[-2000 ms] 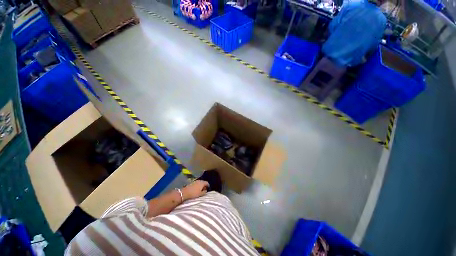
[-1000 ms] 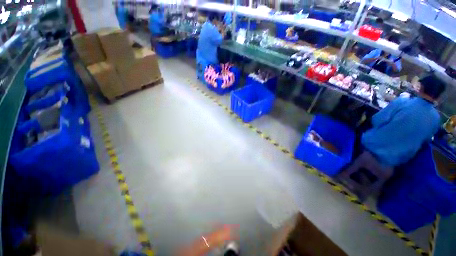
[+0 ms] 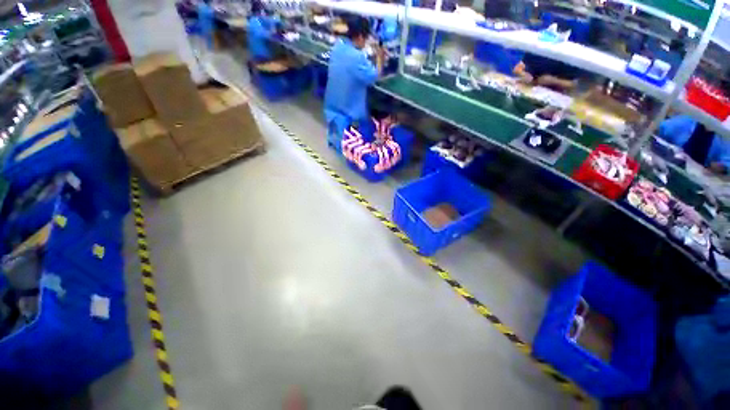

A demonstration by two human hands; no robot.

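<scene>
A small blurred skin-coloured patch point(image 3: 294, 399) shows at the bottom edge, perhaps part of my left hand; its fingers and grip cannot be made out. A dark rounded thing point(image 3: 398, 398) is cut off by the bottom edge; I cannot tell what it is. My right hand is not in view. A blue crate point(image 3: 572, 371) at the lower right has a brown liner and a few small items inside. Another blue crate point(image 3: 440, 239) further ahead shows a brown liner. Beyond it, pink-and-white headphones point(image 3: 372, 148) sit over a blue crate.
Stacked cartons point(image 3: 192, 136) stand on a pallet at the back left. Filled blue crates point(image 3: 72, 304) line the left side. Yellow-black tape point(image 3: 452, 282) marks the grey floor point(image 3: 280, 304). A worker in blue point(image 3: 346, 80) is by the green bench point(image 3: 448, 110), which holds a red tray point(image 3: 606, 170).
The view has lifted and moved forward along the aisle. The open cartons in front have left the picture. The arm with the bracelet has dropped almost out of view.
</scene>
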